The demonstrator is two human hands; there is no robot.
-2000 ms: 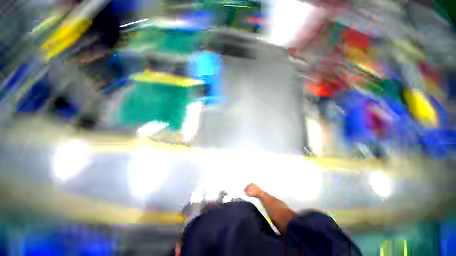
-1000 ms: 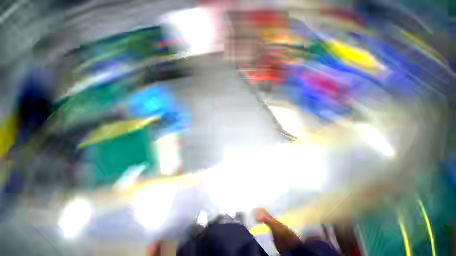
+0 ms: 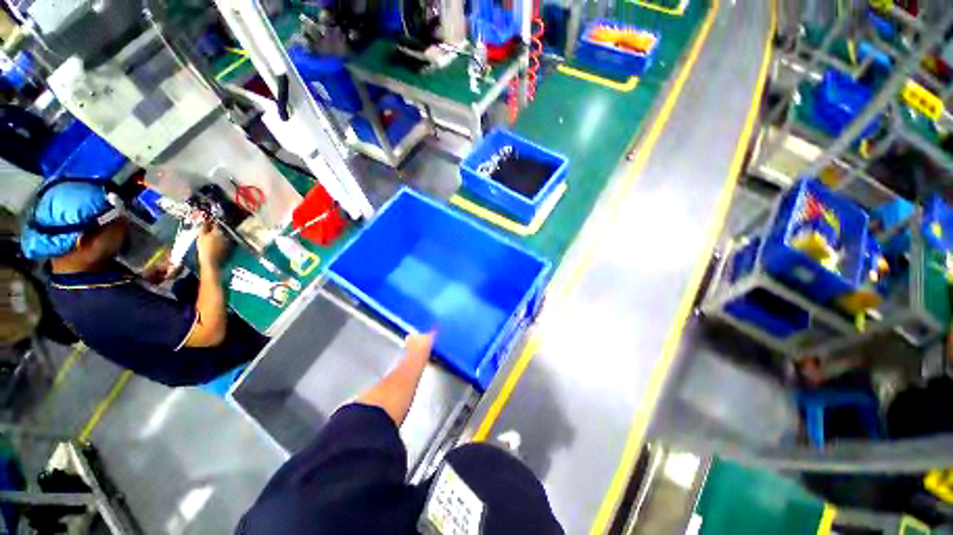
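The large blue tote (image 3: 449,287) is empty and lies tilted in the picture beside an empty grey tote (image 3: 314,366), with their rims close together. My left hand (image 3: 420,347) is at the blue tote's near rim, at the end of my outstretched arm, and appears closed on it. The fingers are small and partly hidden by the rim. My right hand is not in view. A white badge (image 3: 456,504) hangs on my dark shirt.
A seated person (image 3: 136,282) in a blue cap works at a press on the left. A red box (image 3: 319,215) stands near it. A small blue bin (image 3: 514,176) is beyond the totes. A grey aisle (image 3: 637,261) with yellow lines runs right; blue bins (image 3: 820,235) stand on a rack.
The view has turned from a blurred aisle to a sharper view of the totes and a press station. My left hand is now at the blue tote, which was not recognisable before.
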